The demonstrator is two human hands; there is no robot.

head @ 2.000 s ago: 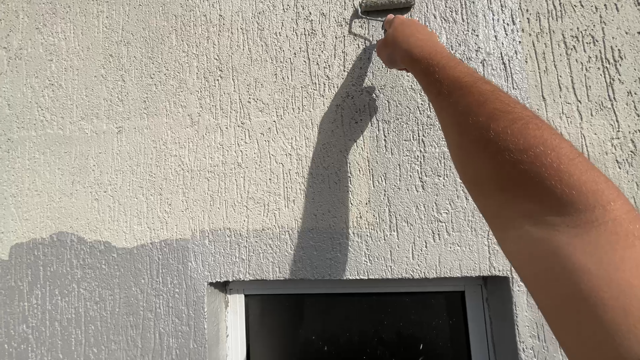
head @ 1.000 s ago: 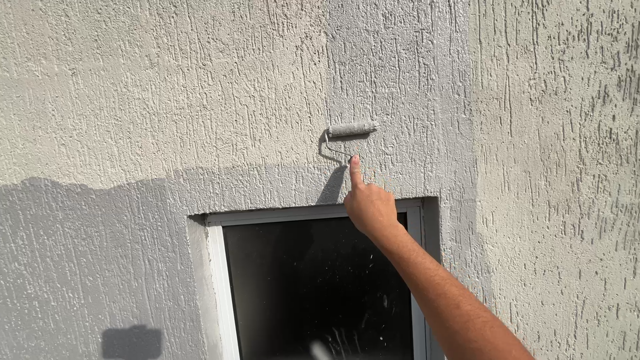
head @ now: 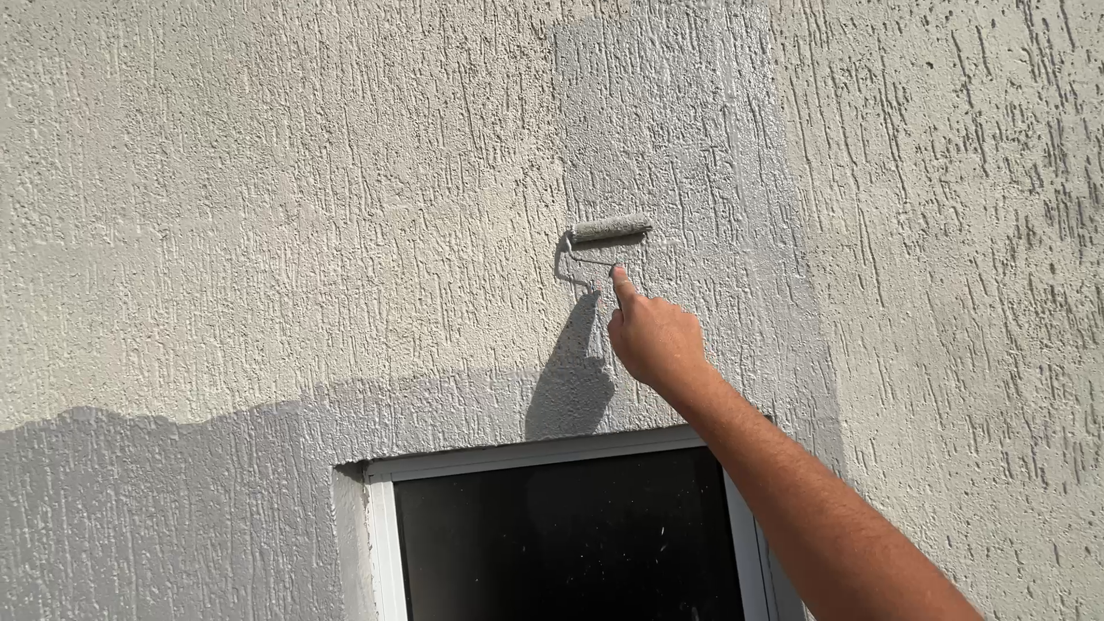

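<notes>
My right hand [head: 657, 338] grips the handle of a small paint roller [head: 612, 228], its index finger stretched up along the handle toward the wire frame. The roller's grey-coated sleeve lies roughly level against the textured stucco wall [head: 414, 259], above the window, on a strip of grey paint [head: 664, 129]. Most of the handle is hidden by the hand. Hand and roller cast a shadow on the wall to their lower left. My left hand is out of view.
Below the hand is a window with a white frame [head: 552, 450] and dark glass [head: 561, 543] bearing pale specks. Grey paint [head: 147, 517] covers the lower left wall, with a wavy upper edge. Lighter stucco [head: 957, 285] lies to the right of the grey strip.
From high on the wall two seconds ago, the roller came down to just above the window. Since one second ago it has moved up a little. The view has shifted too.
</notes>
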